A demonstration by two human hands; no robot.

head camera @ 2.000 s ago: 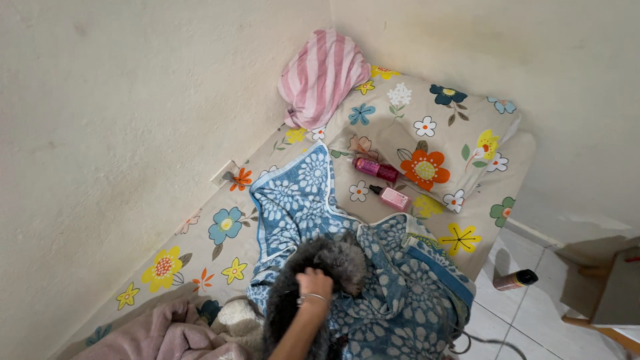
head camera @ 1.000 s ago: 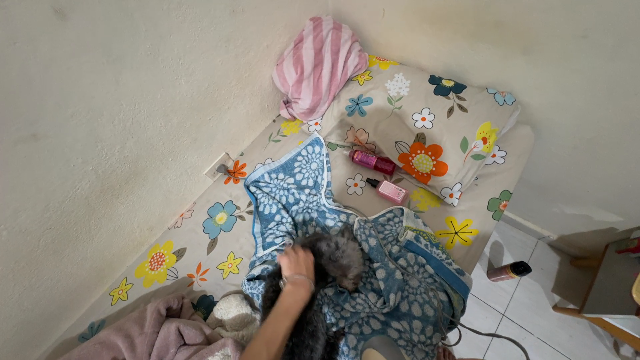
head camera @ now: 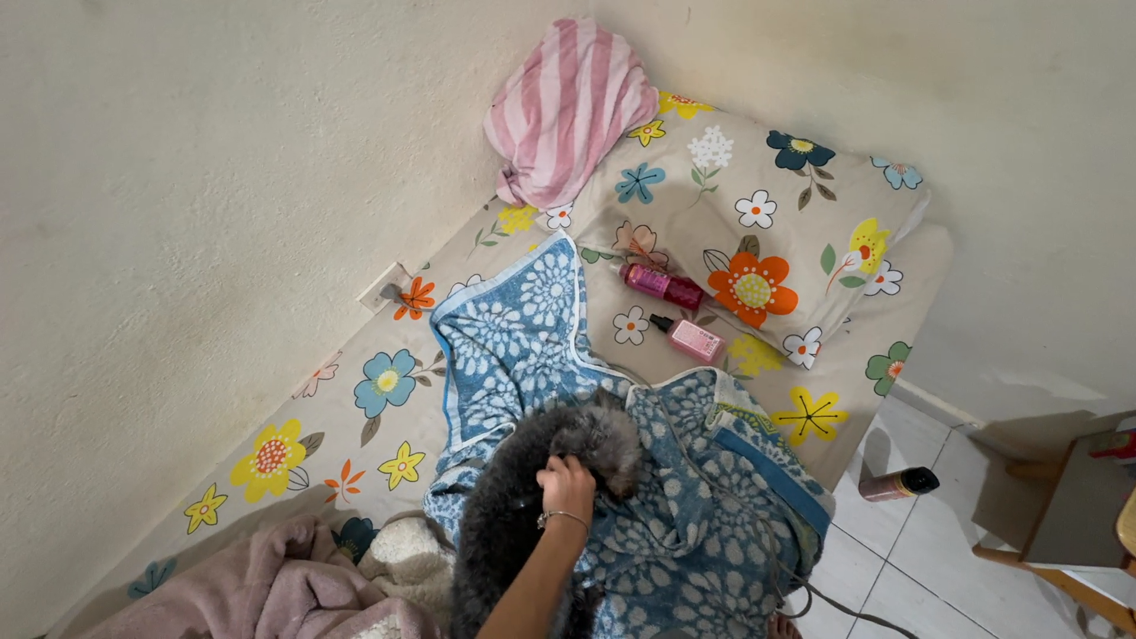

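A dark grey, curly-haired dog (head camera: 506, 506) lies on a rumpled blue towel with a pale flower pattern (head camera: 692, 532), its lighter grey head toward the right. My left hand (head camera: 566, 488), with a bracelet at the wrist, rests on the fur behind the head. Its fingers are bent, and whether they grip the fur cannot be told. My right hand is out of view. Beyond the towel, a dark pink bottle (head camera: 661, 286) and a light pink bottle with a black top (head camera: 697, 340) lie on the flowered bedding (head camera: 612, 355).
A flowered pillow (head camera: 754, 204) and a pink striped cloth bundle (head camera: 572, 111) lie near the walls. At lower left is a mauve blanket (head camera: 266, 586). On the tiled floor are another bottle (head camera: 898, 484), a cable (head camera: 852, 611) and wooden furniture (head camera: 1074, 506). Toes (head camera: 783, 627) show at the bottom edge.
My left hand was farther left on the dog's fur one second ago; now it lies closer to the head. The dog remains on the towel.
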